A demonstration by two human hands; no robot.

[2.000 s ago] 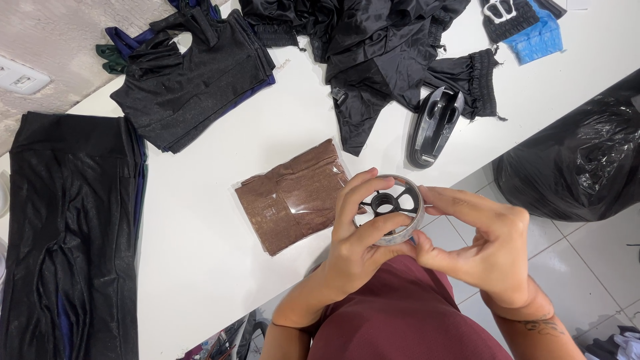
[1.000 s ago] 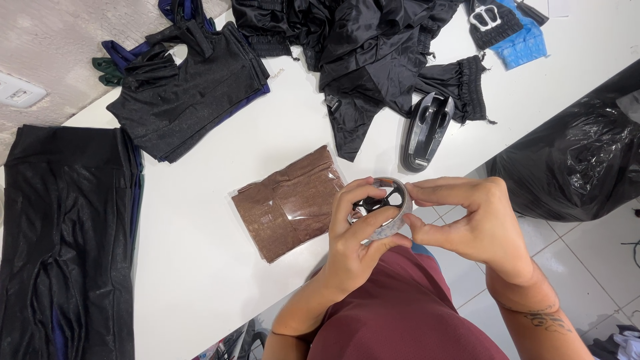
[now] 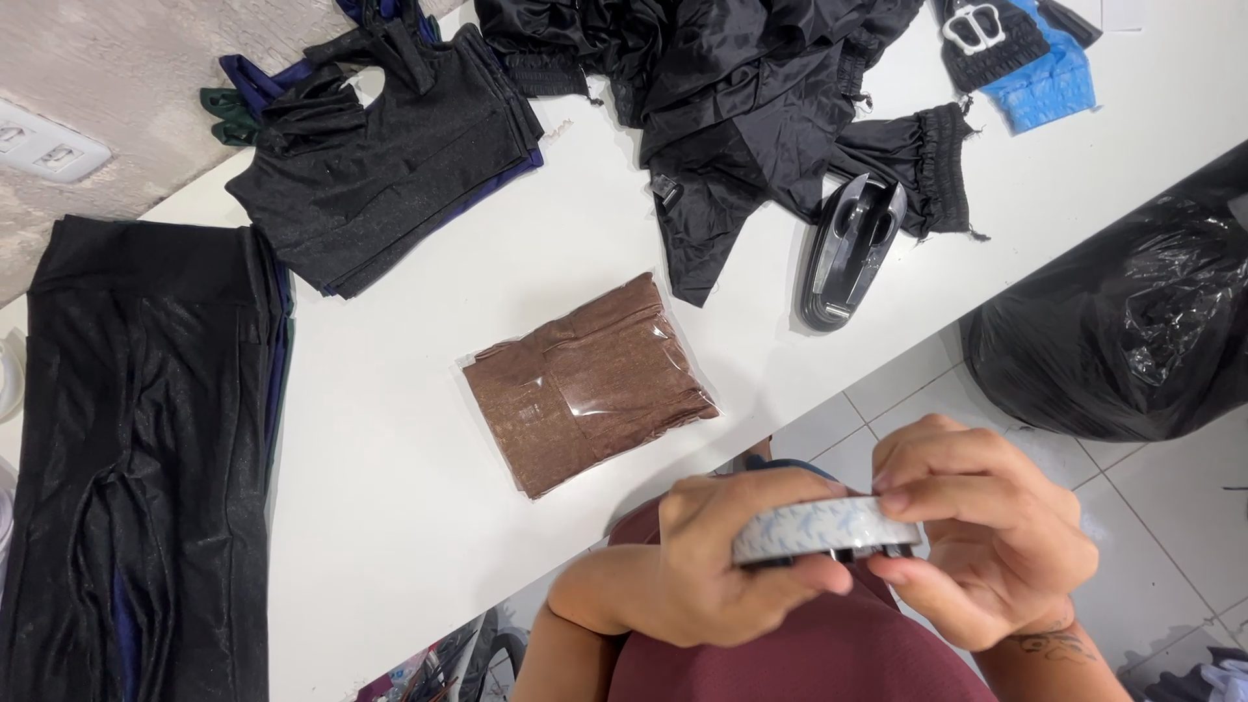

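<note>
My left hand (image 3: 746, 556) grips a roll of tape (image 3: 819, 529) on a black core, its pale, blue-patterned edge facing up. The fingertips and thumb of my right hand (image 3: 985, 526) touch the roll's right end; whether they pinch a tape end cannot be told. Up and left of the hands, a folded brown garment in a clear plastic bag (image 3: 595, 385) lies on the white table (image 3: 390, 409). A black tape dispenser (image 3: 851, 253) with no roll in it stands on the table above my hands.
Black leggings (image 3: 146, 390) lie at the left, with a stack of dark tops (image 3: 390, 166) above. Black garments (image 3: 741, 107) cover the table's far side; black and blue straps (image 3: 1043, 88) lie at upper right. A black plastic bag (image 3: 1121, 312) stands on the tiled floor beyond the table edge.
The roll has been tipped: earlier its open core faced the camera, and now its patterned outer edge shows. Both hands have turned with it.
</note>
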